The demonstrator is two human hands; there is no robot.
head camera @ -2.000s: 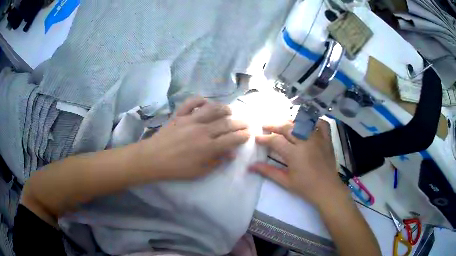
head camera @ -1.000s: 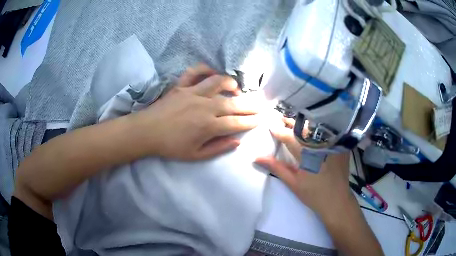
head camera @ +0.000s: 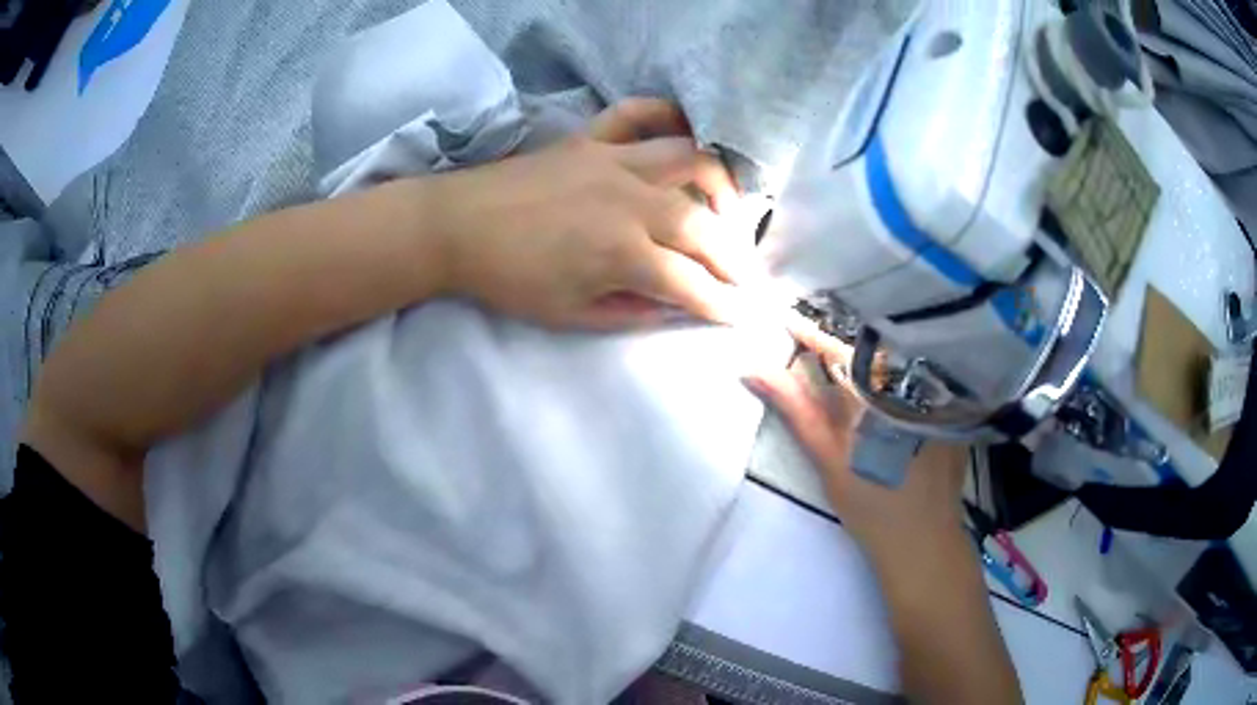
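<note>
The pale fabric (head camera: 469,482) drapes from the machine bed over the table's front edge. The grey textured fabric (head camera: 607,48) spreads behind it. My left hand (head camera: 593,227) lies flat on the fabric left of the needle area, fingertips reaching into the lamp glare. My right hand (head camera: 841,427) is in front of and partly under the white machine head (head camera: 910,179), its thumb at the pale fabric's edge. Its other fingertips are hidden by the machine and glare. The needle and presser foot are lost in glare.
Thread snips (head camera: 1013,565) and scissors with red and yellow handles (head camera: 1137,661) lie at the right. A ruled tape strip (head camera: 772,675) runs along the front edge. A bundle of grey pieces (head camera: 69,296) is at the left. A blue sticker (head camera: 121,41) is at the upper left.
The view has shifted, with the machine head larger and further right. My left hand has moved up and to the right in the picture. The pale fabric in front shows more openly.
</note>
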